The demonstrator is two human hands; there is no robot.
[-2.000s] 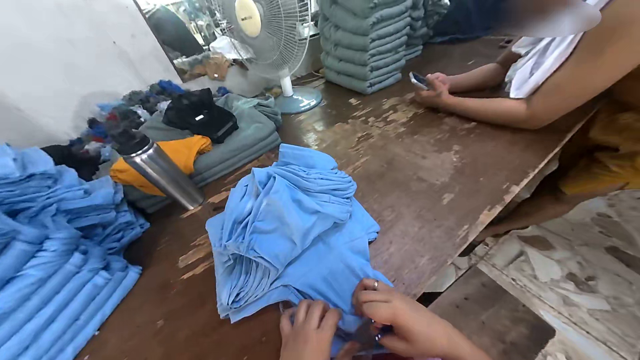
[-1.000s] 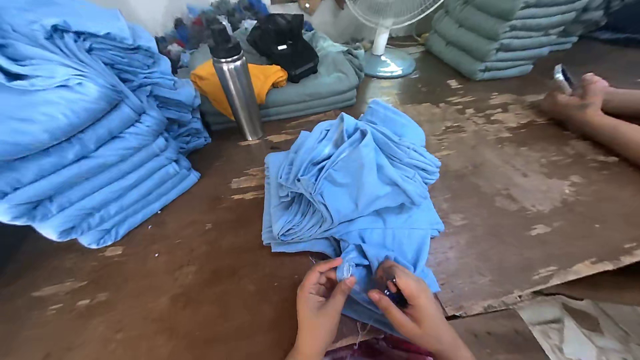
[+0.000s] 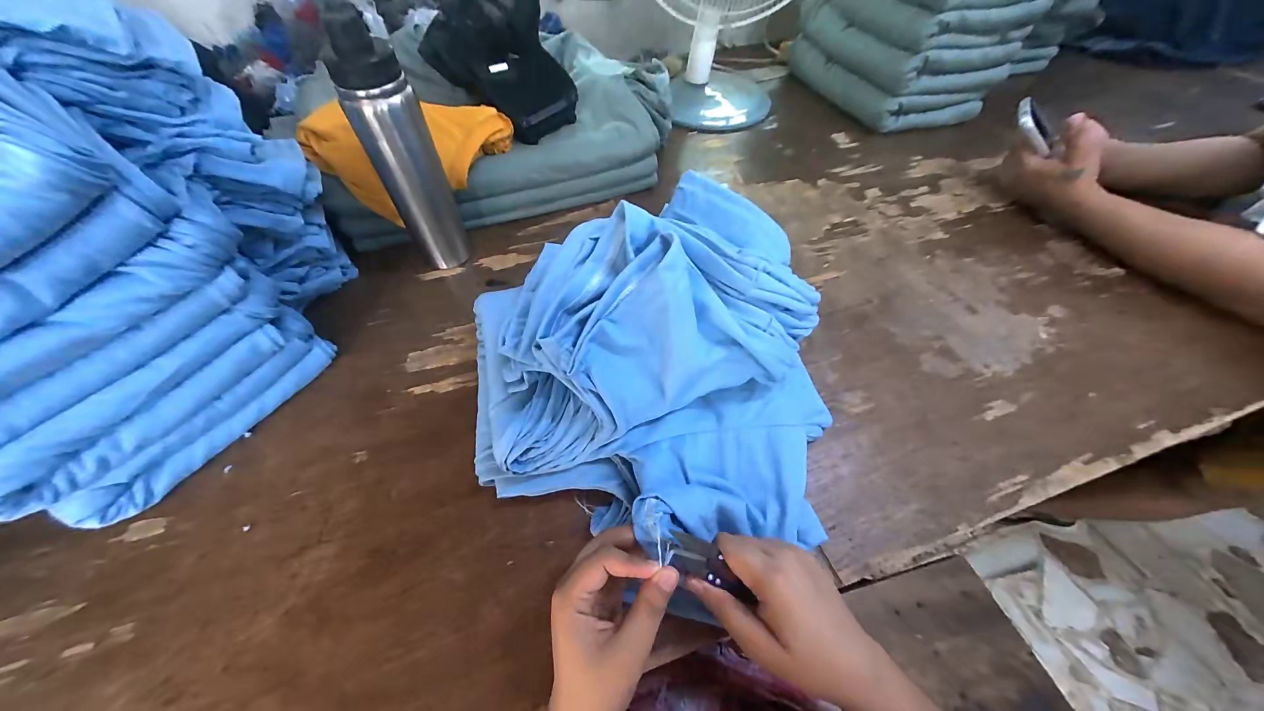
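A bunched pile of light blue cloth garments lies on the wooden table before me. At its near edge my left hand pinches loose white threads between thumb and fingertip. My right hand grips a small dark tool, which looks like a thread snipper, with its tip against the threads beside my left fingertips. Part of the tool is covered by my fingers.
Left stands a tall stack of blue garments. Behind are a steel bottle, an orange cloth, a black cap, folded green cloth, a fan base and a green stack. Another person's forearms rest at right, with a phone.
The view has shifted down and left since two seconds ago. My hands have come to the loose threads, and the dark tool now meets them by my left fingertips.
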